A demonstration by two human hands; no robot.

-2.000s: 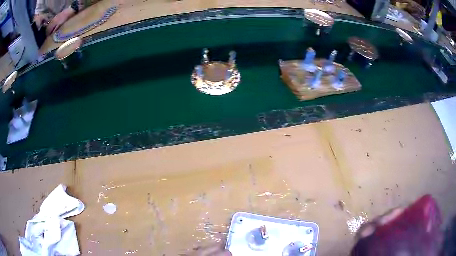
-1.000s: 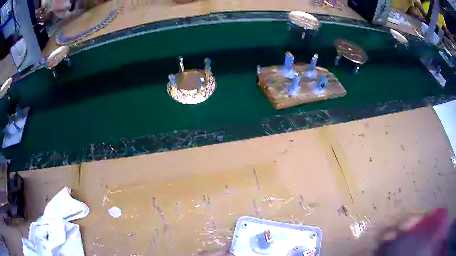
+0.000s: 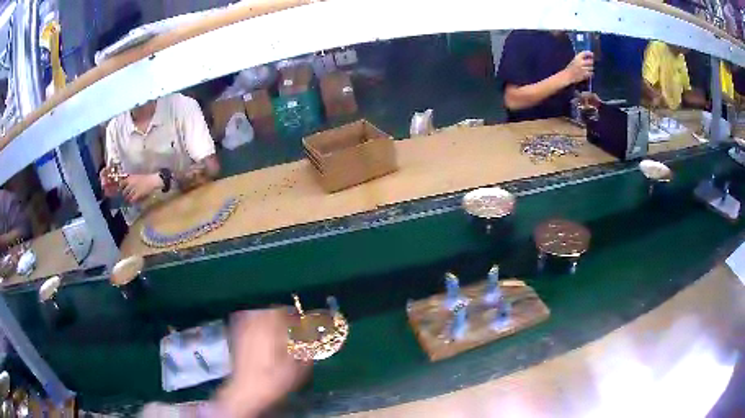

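My left hand (image 3: 261,363), blurred, reaches over the green belt from the bottom. It is at the right edge of a white plate with bluish posts (image 3: 189,367) and overlaps the left side of a gold round plate with posts up (image 3: 314,336). Its fingers are too blurred to show whether it grips either plate. A brown base plate (image 3: 437,335) with several blue-sleeved posts lies on the belt to the right. A large, bright white and pinkish blur (image 3: 653,375) fills the lower right; I cannot make out a hand in it.
Round plates on legs stand along the belt (image 3: 384,245), including a brown one (image 3: 562,237). Across it are an open cardboard box (image 3: 351,157), an arc of small parts (image 3: 189,227), a black unit (image 3: 618,131) and people at work. A white shelf rail (image 3: 327,55) crosses above.
The view has tilted up, showing the far bench and people. My left hand is now over the belt. A white plate is now beside the gold plate. The red item is no longer in view.
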